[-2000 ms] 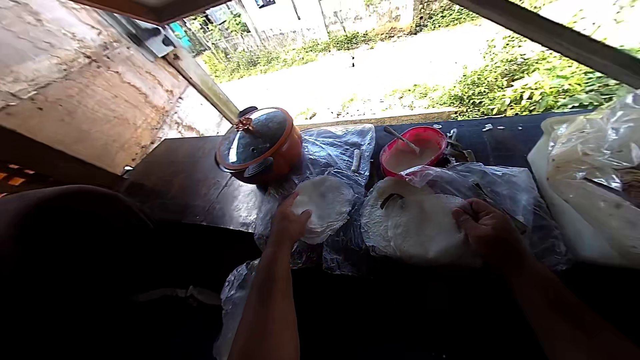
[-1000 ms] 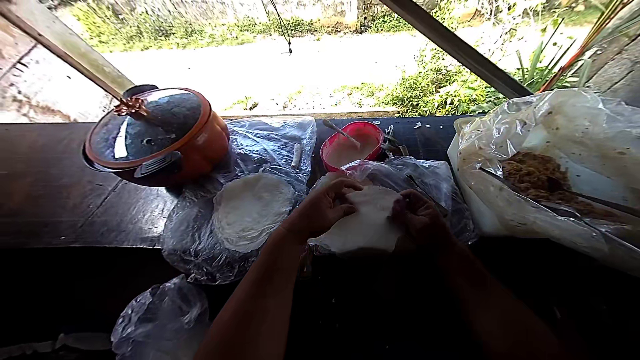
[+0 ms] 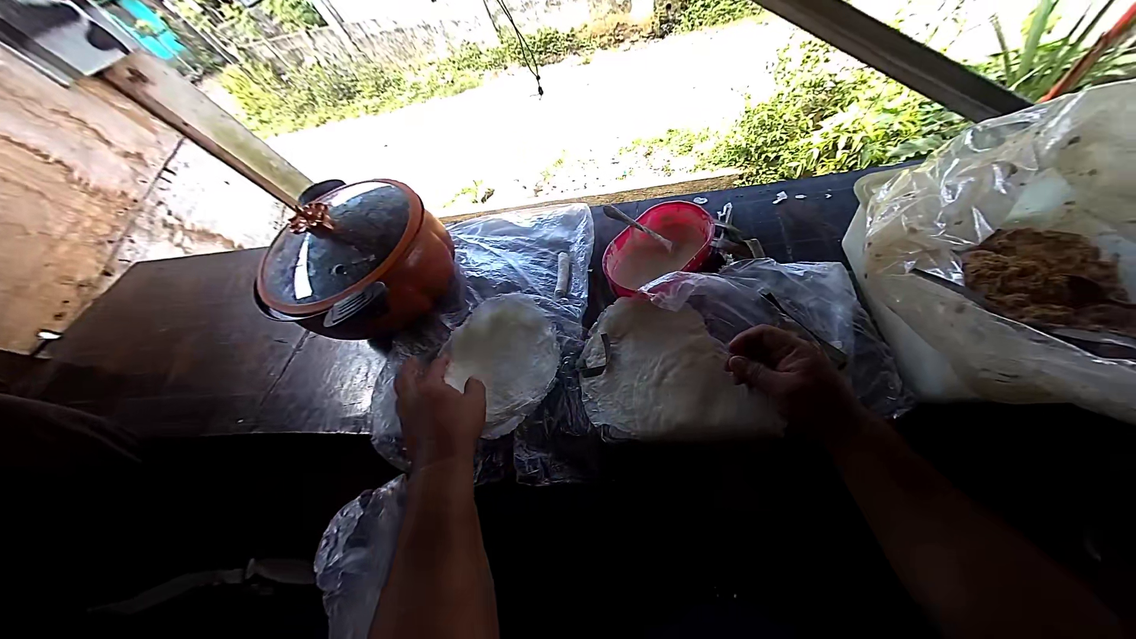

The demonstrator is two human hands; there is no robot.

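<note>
My left hand [image 3: 437, 404] rests with its fingers apart at the left edge of a round, thin white wrapper sheet [image 3: 508, 355], which lies on clear plastic. To the right is a stack of similar wrappers [image 3: 657, 377] with a small dark strip [image 3: 605, 355] on its left part. My right hand [image 3: 785, 368] is at the stack's right side, thumb and fingertips together; whether a wrapper edge is between them cannot be made out. Behind the stack stands a red bowl [image 3: 612, 266] of pale paste with a metal spoon [image 3: 635, 226] in it.
An orange pot with a glass lid [image 3: 355, 257] stands at the left on the dark table [image 3: 186, 346]. At the right, a plastic-lined container [image 3: 896, 302] holds brown shredded filling [image 3: 1043, 275]. A short white roll [image 3: 563, 273] lies on plastic behind the round wrapper. Plastic [image 3: 355, 550] hangs at the lower left.
My left hand has moved left, from the wrapper stack to the round wrapper. My right hand remains by the stack, now farther from the left hand. The view has shifted and tilted.
</note>
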